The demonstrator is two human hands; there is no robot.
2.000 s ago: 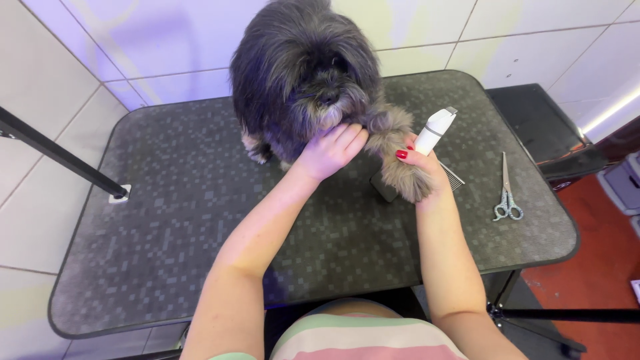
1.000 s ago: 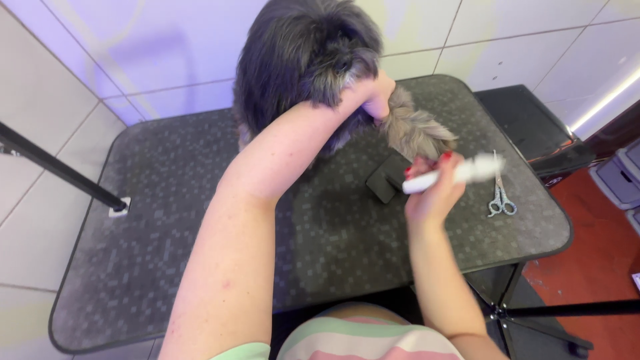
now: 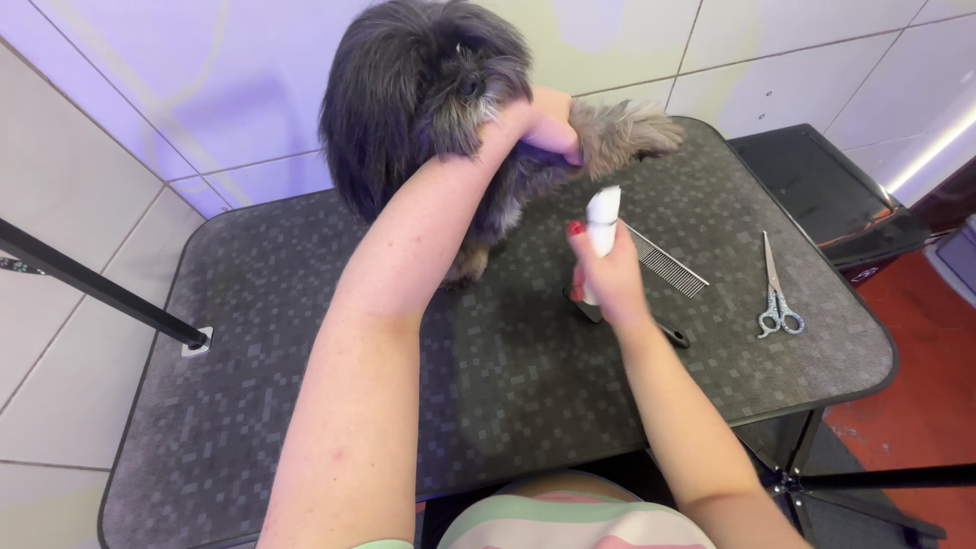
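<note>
A shaggy dark grey dog [image 3: 381, 99] is at the table's far side, its chin over my left wrist. My left hand [image 3: 553, 126] grips the dog's foreleg [image 3: 610, 137], whose furry paw points right. In my right hand [image 3: 610, 267] is a white hair clipper [image 3: 604, 210], its head up, just below the raised leg and apart from it. A metal comb [image 3: 667, 263] lies right of my right hand. Partly hidden under that hand and wrist is a black-handled grooming tool [image 3: 675, 335]. Grooming scissors [image 3: 772, 293] with patterned handles lie farther right.
The grooming table [image 3: 305, 427] has a dark speckled top. A black post [image 3: 99, 293] slants up from its left edge. Tiled walls [image 3: 801, 61] stand behind and at the left. A black bin [image 3: 823, 191] is beyond the right edge, and table legs [image 3: 793, 480] show below.
The raised leg has moved up and to the right in my left hand. My right hand has turned the clipper from sideways to upright since a second ago. The dog's face shows again.
</note>
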